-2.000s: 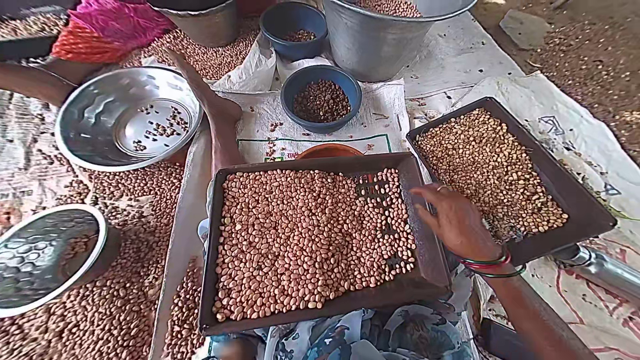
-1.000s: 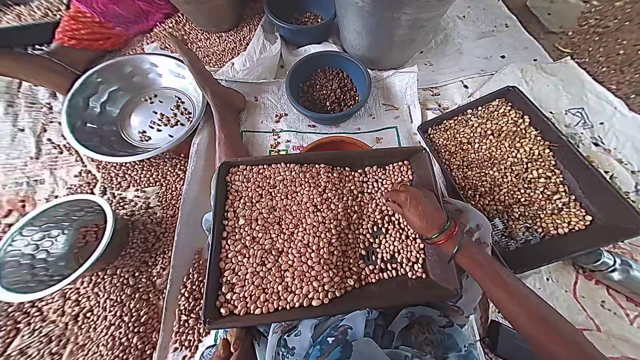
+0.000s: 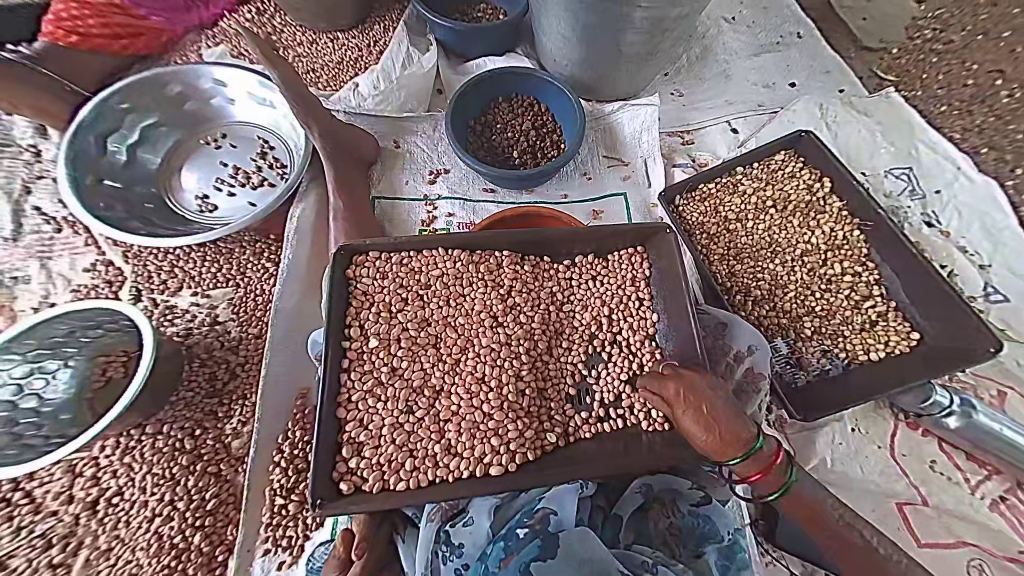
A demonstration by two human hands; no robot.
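Observation:
A dark rectangular tray point(image 3: 512, 500) full of pinkish shelled peanuts point(image 3: 448, 360) rests over my lap. At its right side my right hand point(image 3: 688, 400), with bangles on the wrist, has curled fingertips down among the nuts; whether they pinch any is hidden. Dark slots in the tray floor show just left of the fingertips. Under the lower left corner shows what looks like part of my left hand point(image 3: 360, 548), mostly hidden, its grip unclear. To the right lies a second dark tray point(image 3: 936, 320) with paler, smaller peanuts point(image 3: 784, 248).
A blue bowl point(image 3: 516, 180) of dark bits and an orange bowl's rim point(image 3: 528, 216) are beyond the tray. Left are two steel bowls point(image 3: 80, 176) and many loose peanuts point(image 3: 184, 480). A bare foot point(image 3: 344, 152) and another person's arm point(image 3: 48, 80) are near. A metal tube point(image 3: 960, 416) lies right.
My right hand has gone from the tray's right rim in among the peanuts, then back toward the right and lower side. Peanuts now cover more of the tray's upper right part.

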